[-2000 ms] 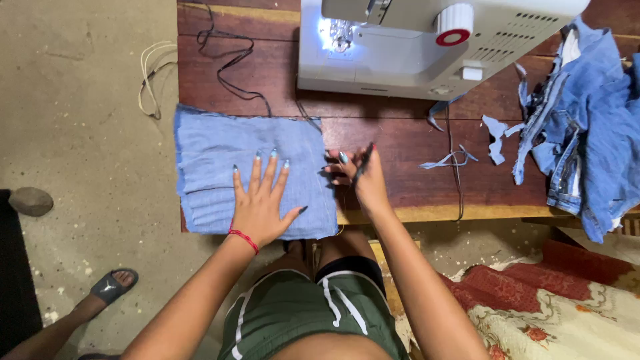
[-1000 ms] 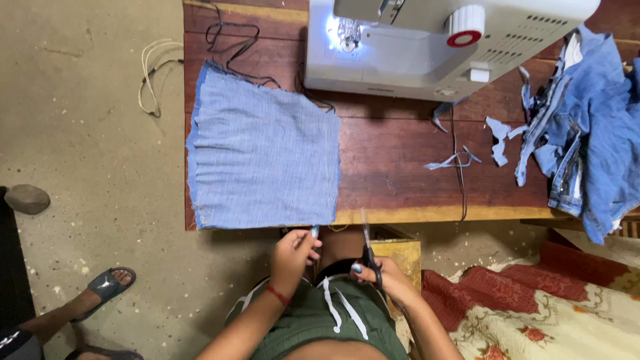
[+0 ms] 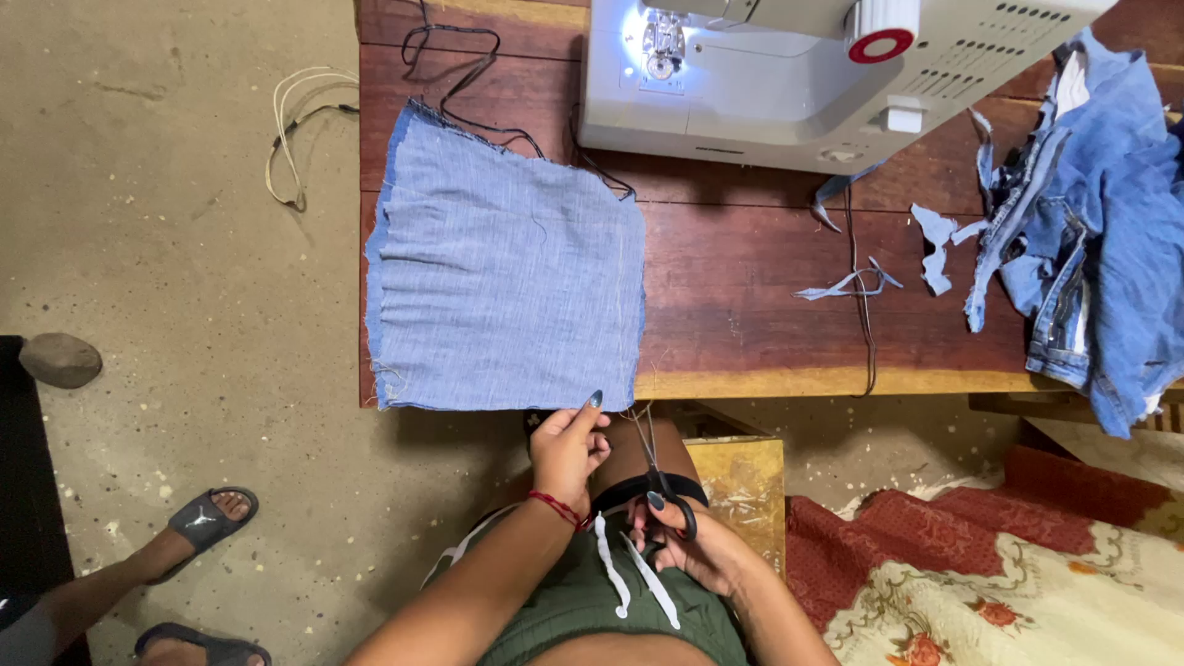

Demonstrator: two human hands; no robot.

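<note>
A light-blue denim piece (image 3: 509, 277) with frayed, darker edges lies at the left end of the wooden table, its lower edge along the table's front edge. My left hand (image 3: 569, 449) pinches that lower edge near its right corner, thumb on top. Black-handled scissors (image 3: 659, 476) are in my right hand (image 3: 680, 541), fingers in the loops. Their blades point up toward the cloth's lower right corner, slightly apart, beside loose threads (image 3: 647, 398). Whether the blades touch a thread cannot be told.
A lit sewing machine (image 3: 740, 102) stands at the table's back. Black cords (image 3: 472, 74) run behind the cloth. Denim scraps (image 3: 936, 245) and a heap of cut jeans (image 3: 1101, 231) lie at right. A person's sandalled foot (image 3: 217, 518) is on the floor at lower left.
My left hand has moved from flat on the denim to its lower edge. The scissors in my right hand have swung toward the cloth's corner. The denim lies turned and more spread out than at first.
</note>
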